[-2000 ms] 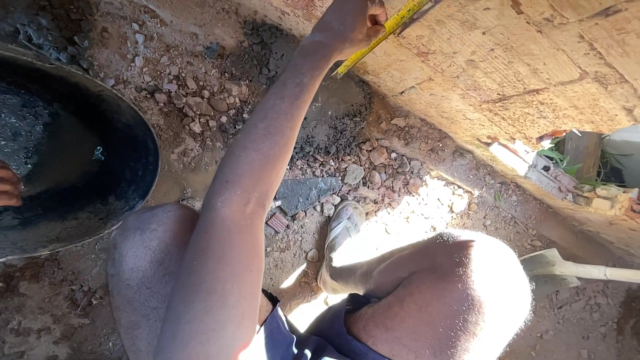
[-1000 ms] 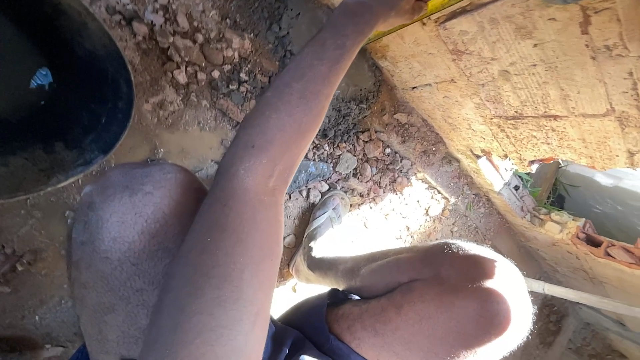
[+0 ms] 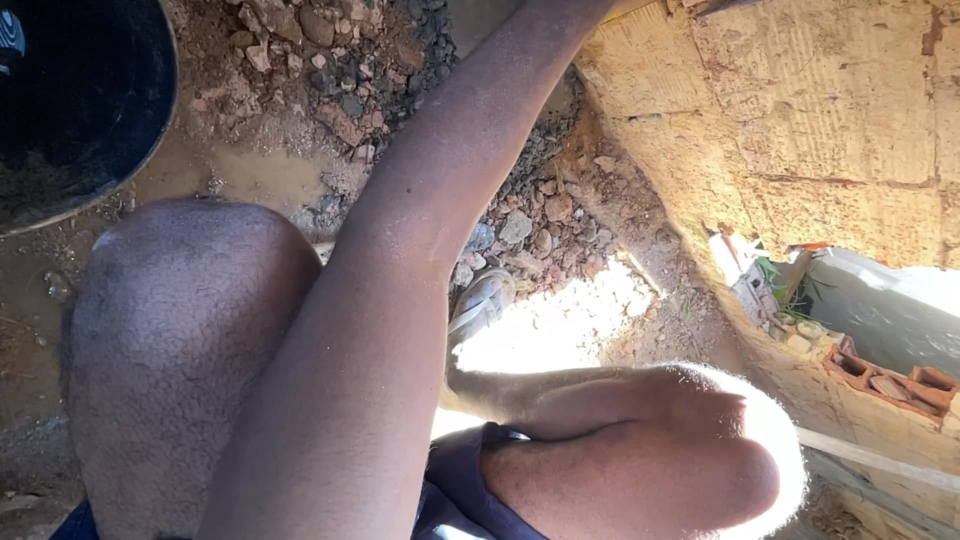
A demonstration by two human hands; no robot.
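Observation:
My left forearm reaches up to the right across the head view, its wrist cut by the top edge, and my left hand is out of view. A sliver of a long yellow tool (image 3: pixel 628 8) shows beside the wrist, against the rough block wall (image 3: pixel 817 97). Whether the hand holds it is hidden. My right hand is not in view. Below the forearm, a bluish piece (image 3: pixel 480 238) lies in the rubble (image 3: pixel 551 217) near my sandalled foot (image 3: pixel 484 300). Dark wet material (image 3: pixel 536 150) lies along the foot of the wall.
A large black basin (image 3: pixel 171 90) stands at upper left, beyond my bent knee. Muddy ground and broken stones surround my legs. At right, a wall opening shows broken hollow bricks (image 3: pixel 892 382) and green blades. A wooden handle (image 3: pixel 877 456) extends past my right knee.
The view has shifted closer to my legs. My left hand, seen earlier at the yellow tool, has passed out of the top edge. Fingers seen earlier at the basin on the left edge are gone.

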